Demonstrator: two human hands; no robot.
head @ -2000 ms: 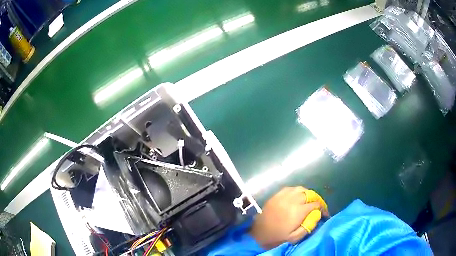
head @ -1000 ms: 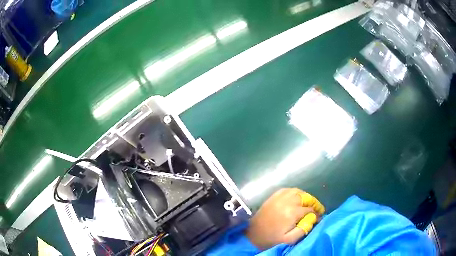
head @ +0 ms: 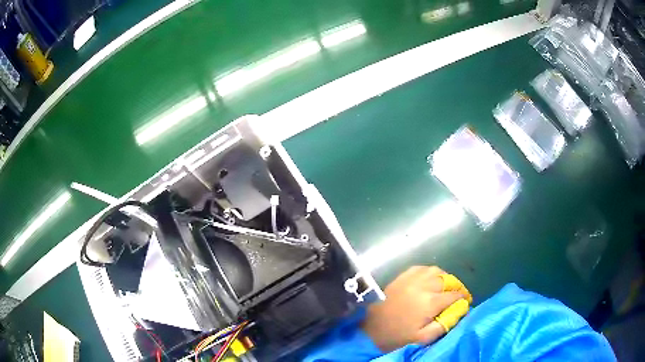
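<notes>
A white projector housing [head: 332, 226] lies at the lower left, open side up. Its black inner compartment [head: 269, 269], a bright mirror-like face [head: 166, 290], a black cable loop and coloured leads show inside. My left hand [head: 417, 307] is right of the housing's near corner, fingers curled, with yellow finger cots. Whether it holds anything is hidden. A blue sleeve [head: 516, 329] lies just beyond its fingertips at the right; my right hand is not visible. Three flat stacks of bagged clear sheets lie at the right: the nearest [head: 475, 175], the middle [head: 530, 131] and the farthest [head: 564, 101].
Crumpled clear sleeves [head: 597, 67] are heaped at the far right. A pale rail [head: 396, 74] separates the near green bench from the green strip beyond. A pale yellow card [head: 60, 341] is at the lower left. A yellow bottle-like object [head: 34, 58] stands at the upper left.
The view has shifted a little between frames. My left hand stays curled beside the housing. The blue shape briefly seen at the top left one second ago is gone.
</notes>
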